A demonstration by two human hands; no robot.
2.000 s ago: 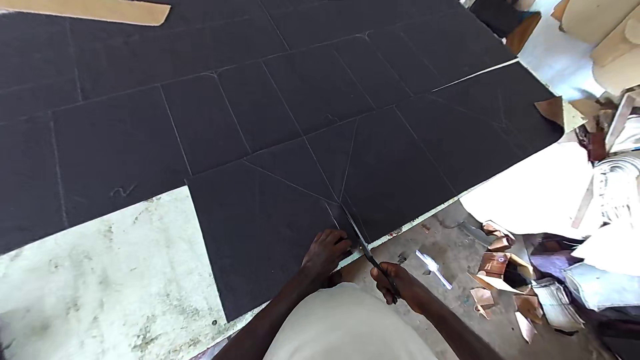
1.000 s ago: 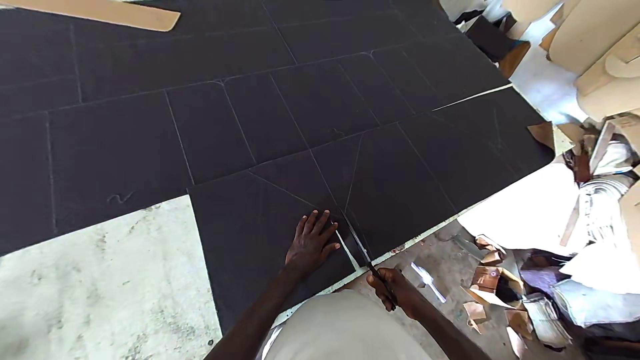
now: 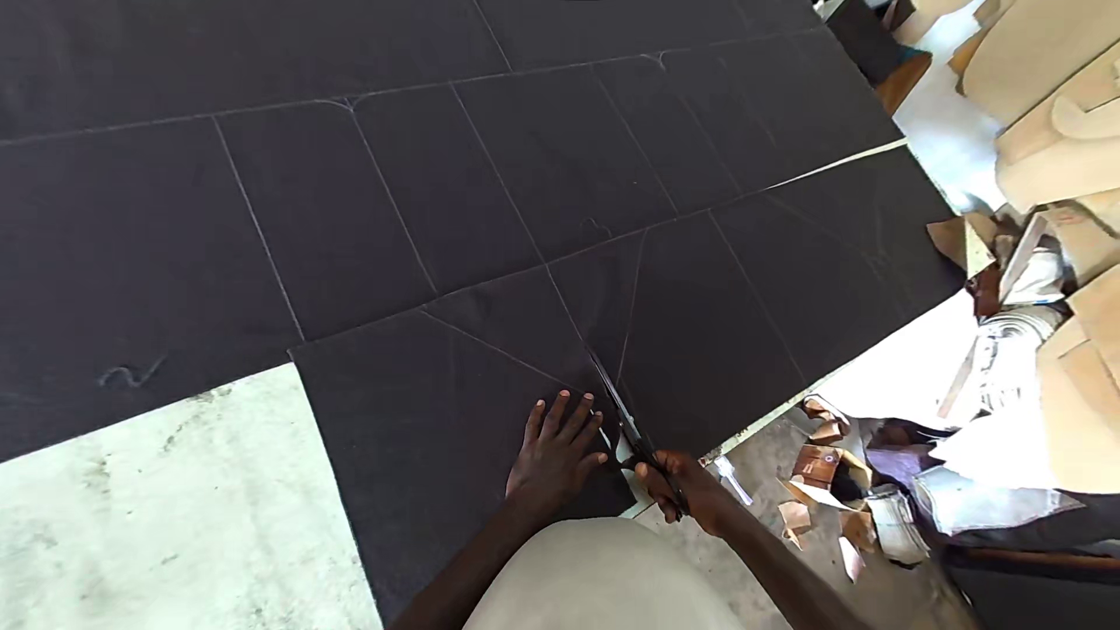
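Dark fabric marked with pale chalk lines lies flat over a pale worktable. My right hand grips the handles of a pair of scissors at the fabric's near edge. The blades point up and away, along a chalk line, with the tips near where several lines meet. A narrow cut in the fabric, showing the pale surface beneath, runs from the near edge beside the blades. My left hand lies palm down on the fabric, just left of the cut, its fingers spread.
Brown card patterns stand at the right. Near them lie a rolled bundle, white sheets and a clear plastic packet. Card scraps litter the floor beyond the table's near edge. A dark seat-like surface is at the lower right.
The scissors have moved farther into the fabric, away from its near edge, and the cut is longer than two seconds ago. My left hand has gone from bent fingers to lying flat and spread.
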